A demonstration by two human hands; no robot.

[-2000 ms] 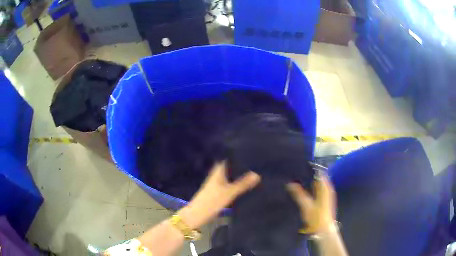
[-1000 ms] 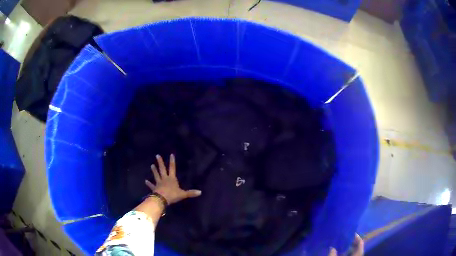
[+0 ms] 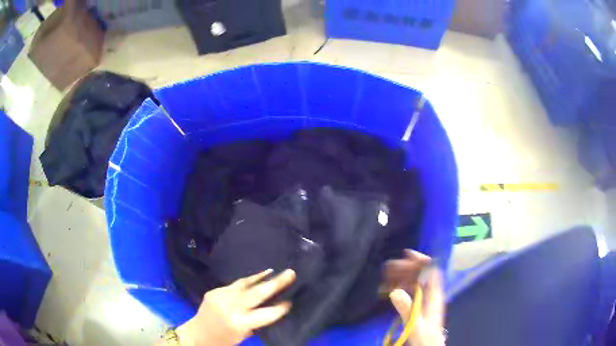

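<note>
The blue bin stands in front of me with a pile of black fabric pieces inside. A black fabric piece is drawn up at the pile's front and overlaps the near rim. My left hand has its fingers over this piece's left edge and seems to grip it; the thumb is not clear. My right hand, partly blurred, is at the bin's front right with yellow-handled scissors in it. Their blades are not clearly visible. Small pale marks show on the black pieces.
A carton of black pieces stands left of the bin. A second blue box is at the lower right. A green arrow sign and yellow tape are on the floor. Blue boxes and a brown carton stand behind.
The view has drawn back. My left hand has gone from spread over the pile to the raised piece at the front. My right hand has come further into view, with the yellow handles showing.
</note>
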